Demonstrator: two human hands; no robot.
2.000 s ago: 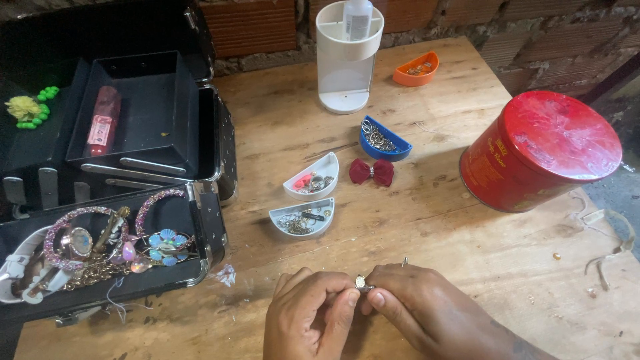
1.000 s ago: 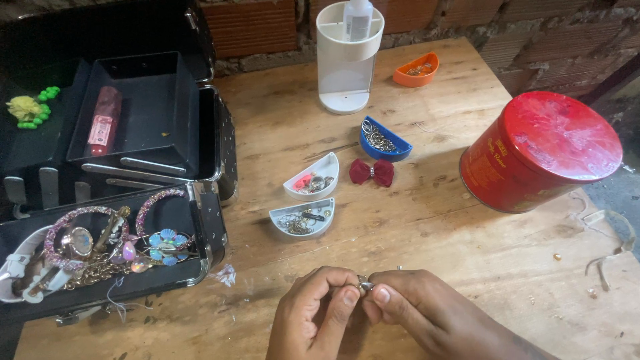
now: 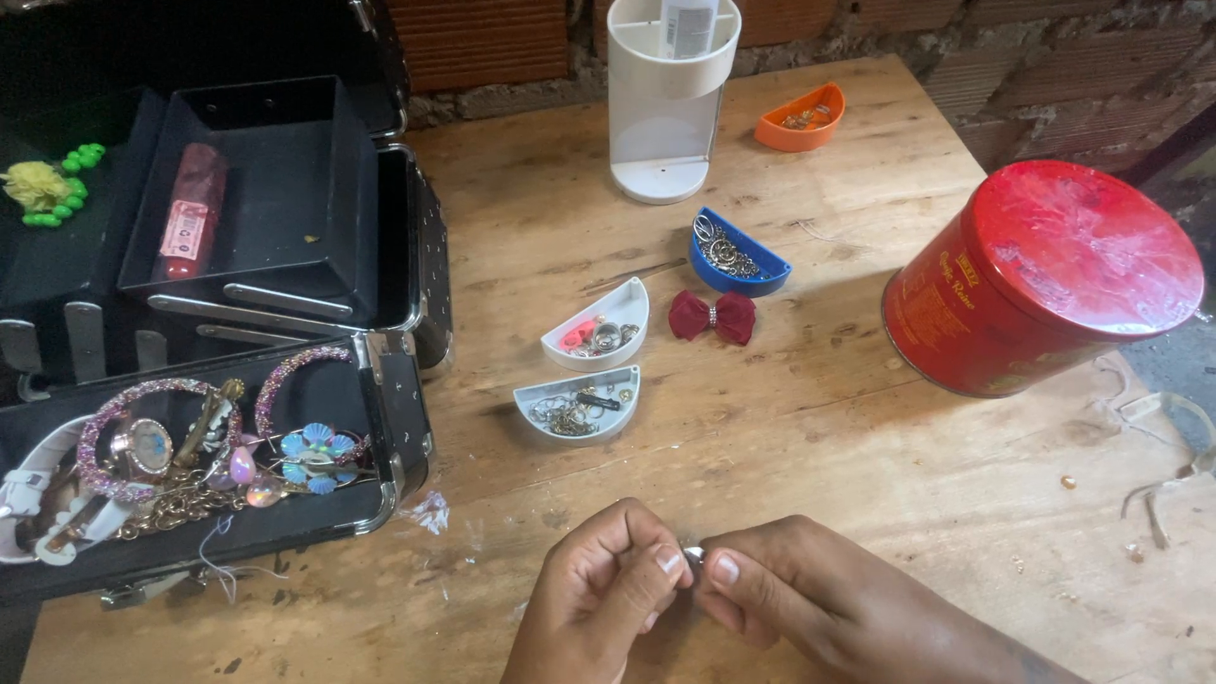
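Low in the head view, my left hand (image 3: 608,589) and my right hand (image 3: 793,584) meet over the wooden table. Their thumbs and fingertips pinch a small silvery piece (image 3: 694,553) between them; most of it is hidden, so its kind cannot be told. Beyond the hands lie a light grey half-round dish (image 3: 543,410) and a white one (image 3: 629,309), both holding small jewelry pieces. A blue half-round dish (image 3: 755,285) holds metal rings and findings. Just in front of it lies a dark red fabric bow (image 3: 736,318) with a sparkly centre.
An opened black jewelry case (image 3: 404,475) with bracelets and a watch (image 3: 142,446) fills the left. A white holder (image 3: 660,123) with a bottle, an orange dish (image 3: 807,138) and a red tin (image 3: 959,285) stand farther back and right. A pale strap (image 3: 1154,513) lies at the right.
My fingers have closed in around the small piece, which showed more openly two seconds ago. Both hands stay in nearly the same place. The dishes, bow and tin have not moved.
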